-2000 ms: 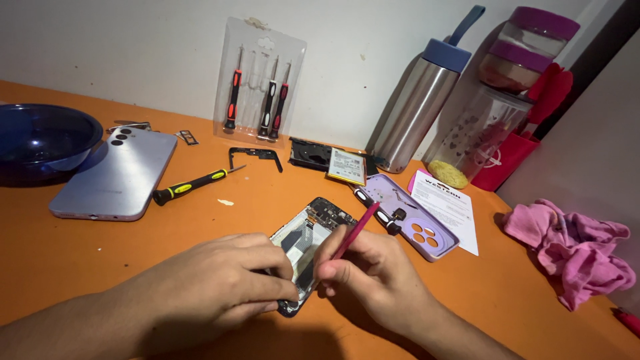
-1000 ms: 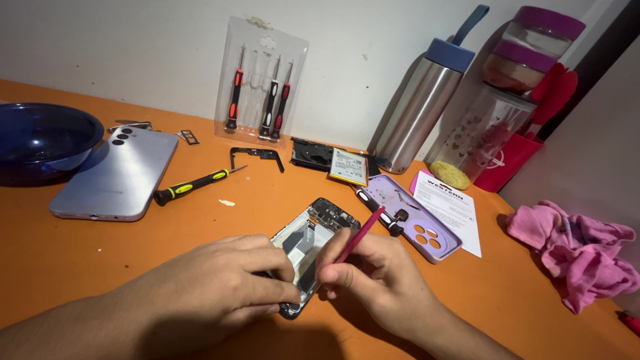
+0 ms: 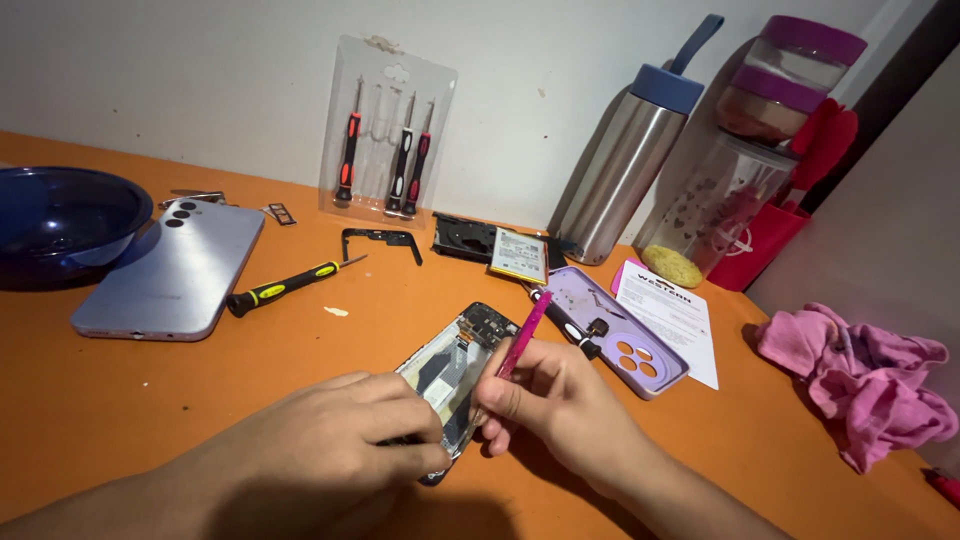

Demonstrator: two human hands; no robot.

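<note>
An opened smartphone [image 3: 455, 375] lies tilted on the orange table, its circuit board bare at the top end. My left hand [image 3: 352, 435] grips its lower left edge, with the fingertips near the bottom end. In my right hand [image 3: 532, 397] is a slim pink tool [image 3: 529, 330], held like a pen; its lower tip is hidden by the fingers near the phone's right edge. Beyond the phone are a battery [image 3: 519, 256], a black frame part [image 3: 382, 238] and a purple phone case [image 3: 630, 337] holding small parts.
A blue bowl [image 3: 71, 225], a lilac phone back [image 3: 172, 270] and a yellow-black screwdriver [image 3: 289, 288] are at the left. Packaged screwdrivers [image 3: 390, 135] lean on the wall. A steel bottle [image 3: 634, 165], clear jar [image 3: 720, 202], printed card [image 3: 667, 315] and pink cloth [image 3: 855, 375] stand or lie rightward.
</note>
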